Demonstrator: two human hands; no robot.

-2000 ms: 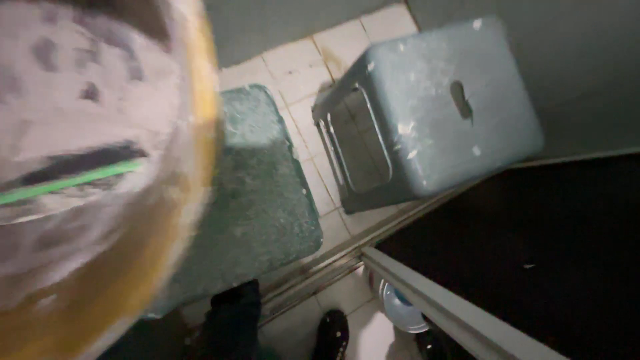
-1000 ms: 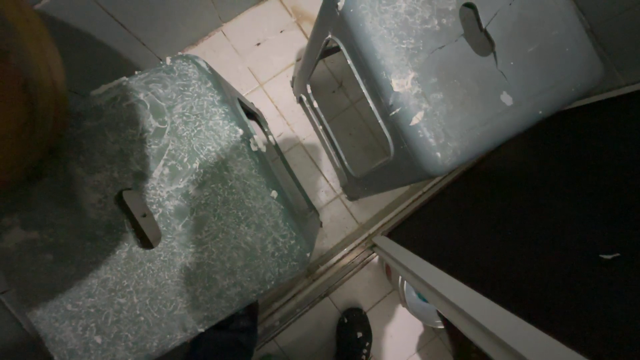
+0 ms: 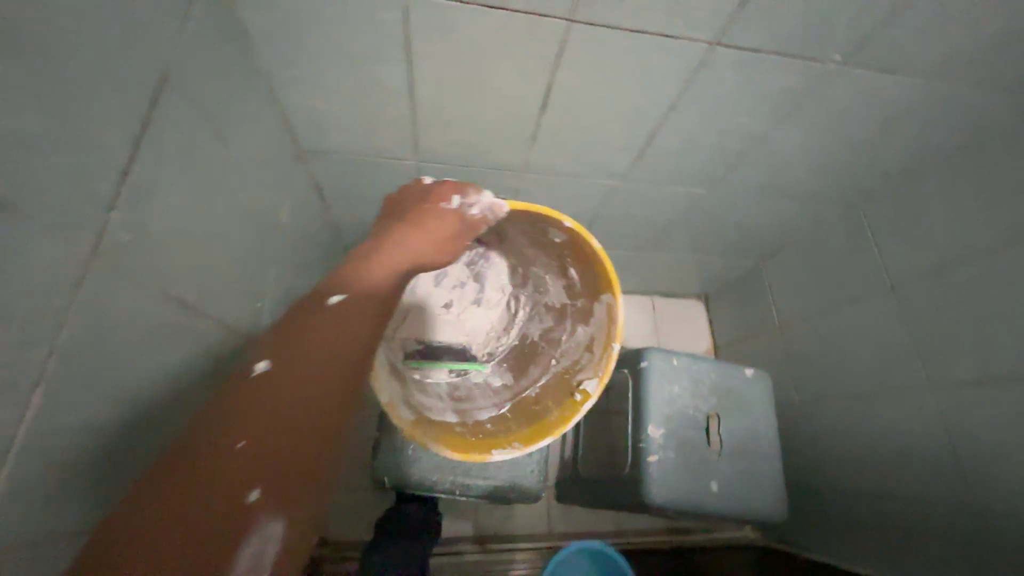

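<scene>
My left hand [image 3: 448,220], smeared with white paste, grips the far left rim of a round yellow plastic tub [image 3: 612,304]. White paste [image 3: 456,300] lies in the tub and coats its inner wall. Within the paste is a dark flat tool with a green edge [image 3: 444,365]; its kind is unclear. The tub is above a green plastic stool [image 3: 460,472] and hides most of its top; whether they touch cannot be told. White flecks dot my left forearm. My right hand is out of view.
A grey-blue plastic stool [image 3: 744,456] with a slotted top stands right of the tub. Tiled walls [image 3: 480,88] rise close around. A blue round container [image 3: 588,560] is at the bottom edge, and a dark-clothed leg [image 3: 404,532] is below the green stool.
My left hand has come into view, gripping the tub's rim. The tub, at the left edge one second ago, now covers most of the green stool's top. The view has shifted toward the walls.
</scene>
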